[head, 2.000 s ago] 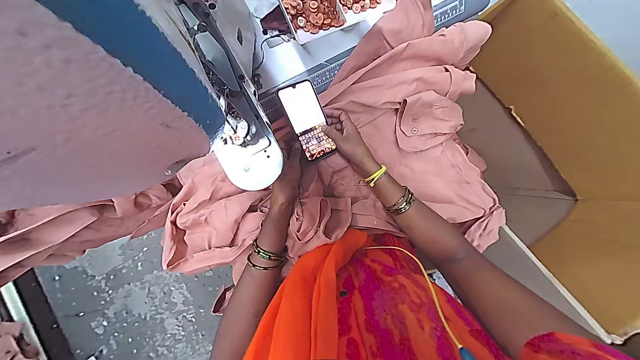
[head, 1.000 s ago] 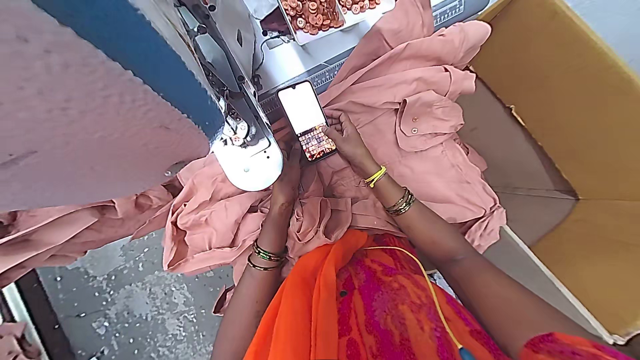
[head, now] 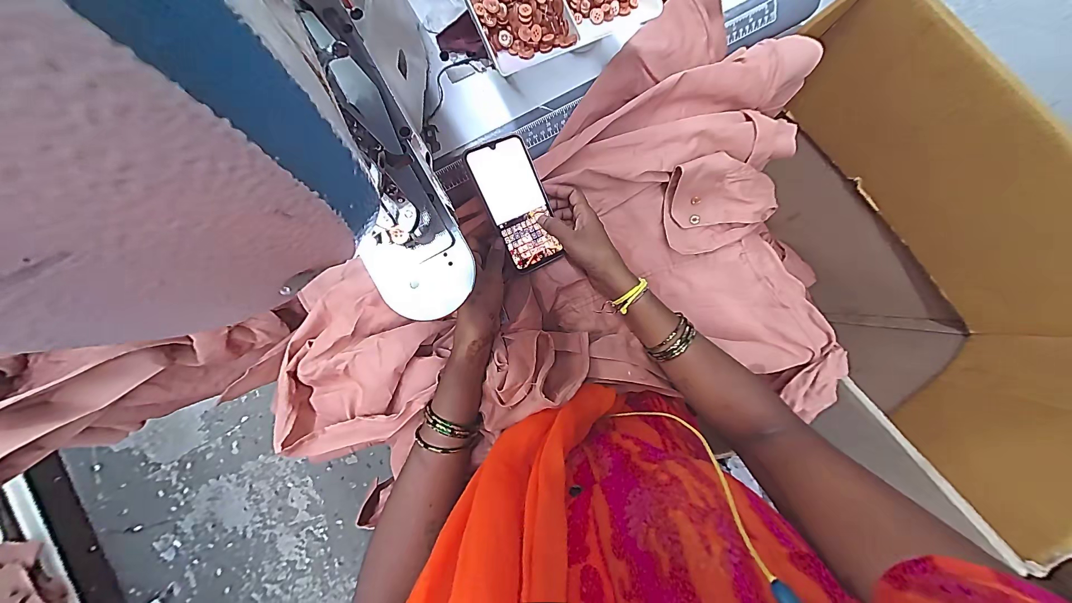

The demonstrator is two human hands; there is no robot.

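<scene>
A smartphone (head: 512,201) with a lit screen and an on-screen keyboard lies over a pink fabric garment (head: 620,285). My right hand (head: 582,230) is at the phone's right edge, its thumb over the keyboard. My left hand (head: 486,289) is at the phone's lower left, partly hidden by the white sewing machine head (head: 423,280); whether it grips the phone cannot be told. A cuff or flap with small buttons (head: 722,205) lies to the right of my right hand.
White trays of brown buttons (head: 523,29) stand at the top, beyond a ruler strip (head: 548,124) on the machine table. An open cardboard box (head: 938,193) is on the right. More pink fabric (head: 151,377) hangs at the left above a speckled floor (head: 226,494).
</scene>
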